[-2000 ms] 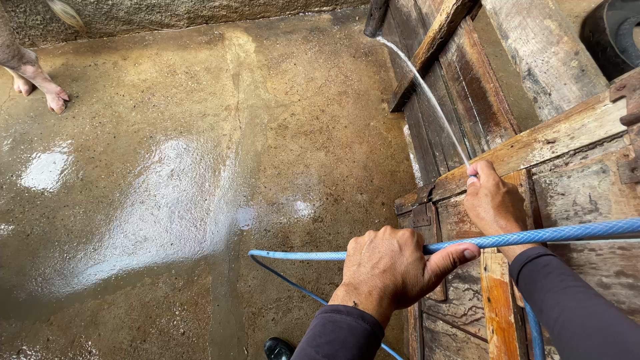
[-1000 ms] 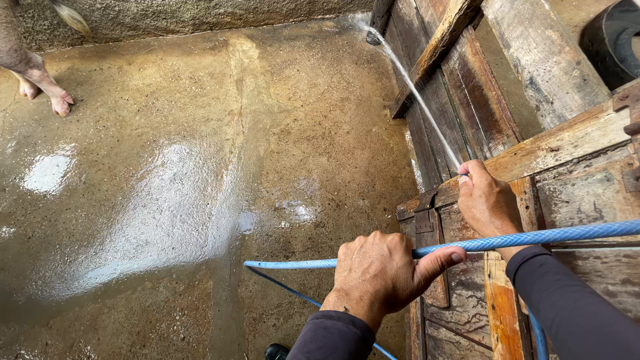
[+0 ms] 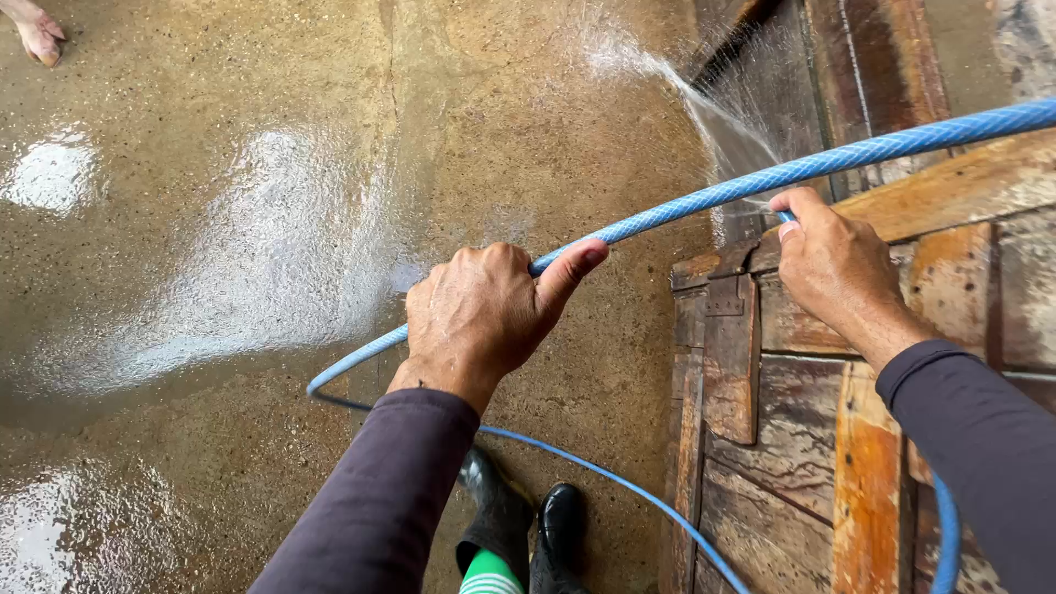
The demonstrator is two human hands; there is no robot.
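Observation:
My left hand point(image 3: 487, 313) grips a stretch of blue braided hose point(image 3: 701, 198) near the middle of the head view, its thumb along the hose. To the right, my right hand point(image 3: 833, 264) is closed on the hose's end, thumb and forefinger at the mouth. Water point(image 3: 701, 107) fans out from there, up and to the left, over the wet concrete floor point(image 3: 528, 148) and beside the wooden boards. The hose passes above my right hand, loops at the left and runs back past my boots. Another length hangs under my right forearm.
A weathered wooden gate or partition point(image 3: 792, 412) with metal hinges fills the right side. My black rubber boots point(image 3: 561, 528) stand at the bottom centre. An animal's hoofed foot point(image 3: 40, 37) is at the top left. Water shines on the floor at the left.
The water was a narrow jet towards the far end of the boards; it now spreads wide and lands nearer, on the floor. The view has tilted down, showing my boots.

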